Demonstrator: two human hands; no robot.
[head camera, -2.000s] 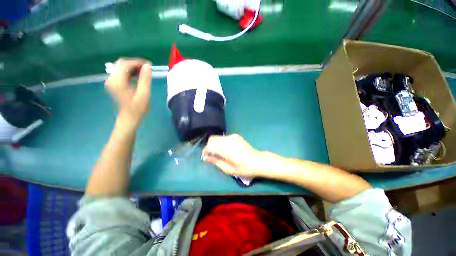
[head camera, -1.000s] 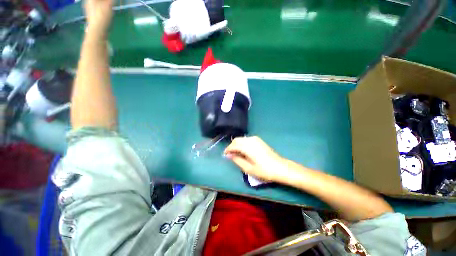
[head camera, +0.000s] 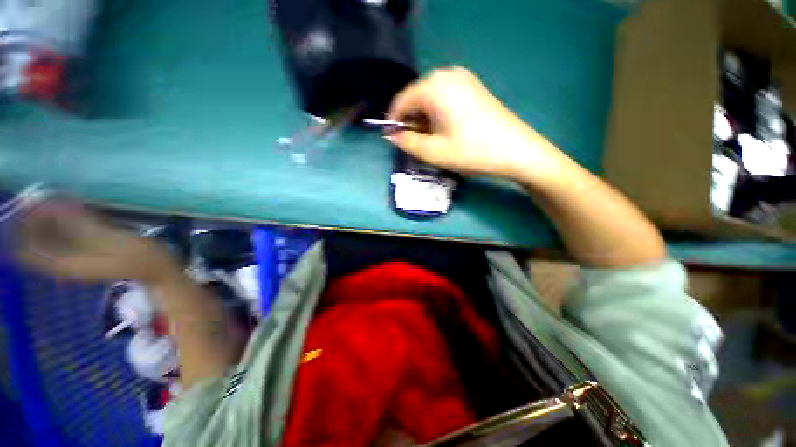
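Observation:
The camera housing (head camera: 349, 52) lies on the green bench, its black open end toward me and its top cut off by the frame's edge. Thin wire leads (head camera: 319, 135) with small pale ends come out of that end. My right hand (head camera: 463, 122) is beside the open end, its fingers closed on a thin pale wire or stick; which one is unclear. A front module (head camera: 422, 190) with a white face lies just below my right hand. My left hand (head camera: 83, 240) is far left, strongly blurred, beyond the bench's front edge; whether it holds the pale streak beside it is unclear.
An open cardboard box (head camera: 663, 113) of black-and-white modules stands at the right. A blue crate (head camera: 65, 349) with white-and-black housings is below the bench at left. A blurred white and red item (head camera: 44, 74) lies at the upper left.
The view has tilted down. My left hand has come from over the conveyor to low at the left, near the crate. My right hand stays by the housing's open end.

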